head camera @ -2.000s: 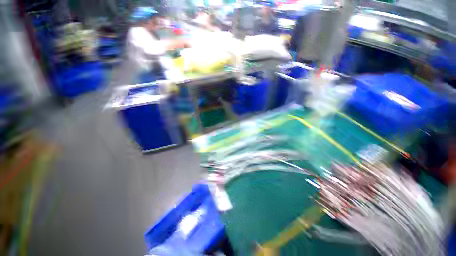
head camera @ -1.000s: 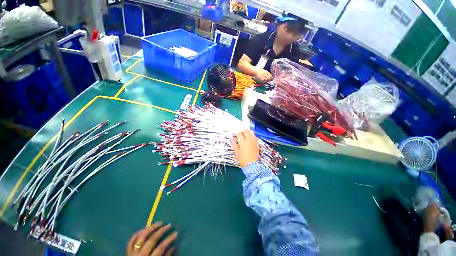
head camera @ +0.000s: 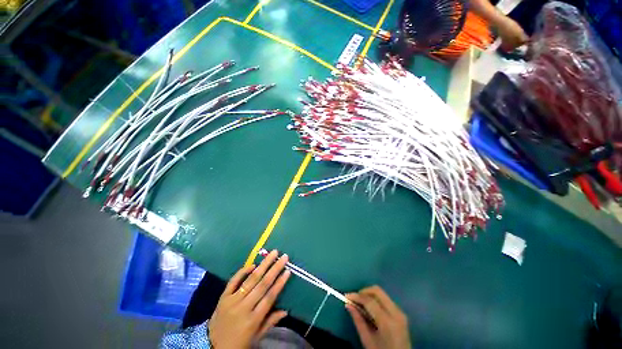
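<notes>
A white wire assembly point(head camera: 310, 276) with a red end lies near the bench's front edge, across the yellow tape's lower end. My left hand point(head camera: 251, 300) lies flat over its left part, fingers slightly apart. My right hand point(head camera: 376, 315) pinches its right end between thumb and fingers. A thin pale cable tie tail point(head camera: 317, 313) sticks out from mid-length towards the edge. The large pile of white wires point(head camera: 409, 129) with red ends lies beyond my hands, right of the tape. A sparser group of similar wires point(head camera: 170, 129) lies at the left.
A label strip point(head camera: 155, 225) lies under the left group, another point(head camera: 350, 50) beyond the pile. A white scrap point(head camera: 513, 248) lies at right. A blue bin point(head camera: 160, 276) stands below the bench edge. Red-handled tool point(head camera: 598, 184), black pouch point(head camera: 522, 129) and bagged dark-red wires point(head camera: 580, 82) are at right. Another person's arm point(head camera: 498, 22) shows.
The view has moved closer and turned. My right hand has left the pile and now holds a wire assembly by the bench edge. My left hand now rests on that assembly.
</notes>
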